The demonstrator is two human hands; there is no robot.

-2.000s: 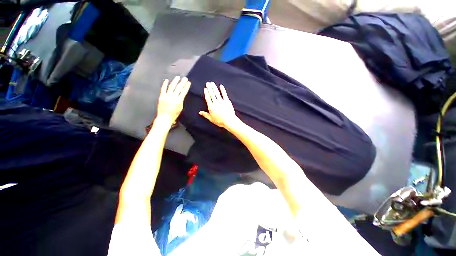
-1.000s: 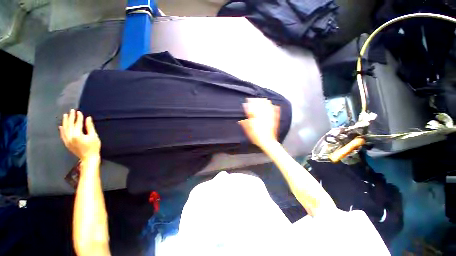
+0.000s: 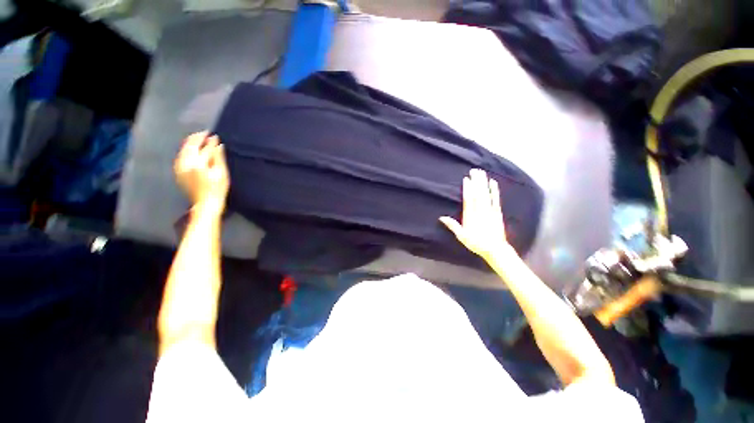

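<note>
A dark navy garment (image 3: 347, 165) with long folds lies over a padded board across the middle of the grey pressing table (image 3: 165, 165). The pad's pale end shows at the garment's left end. My left hand (image 3: 202, 169) is at the garment's left edge with its fingers curled; whether it grips the cloth is not clear. My right hand (image 3: 481, 216) lies flat on the garment near its right end, fingers extended, holding nothing. The steam iron (image 3: 612, 285), with an orange-brown handle, rests beyond the table's right end.
A blue bar (image 3: 308, 45) stands at the table's far edge. Crumpled navy cloth (image 3: 579, 41) lies at the far right. A yellowish hose (image 3: 657, 165) curves up from the iron. A red tag (image 3: 288, 289) hangs near the front edge. Dark garments (image 3: 66, 322) lie at left.
My right hand has moved from the garment's left part to its right end and now lies flat there. My left hand stays at the left edge, its fingers now curled. The camera view has shifted.
</note>
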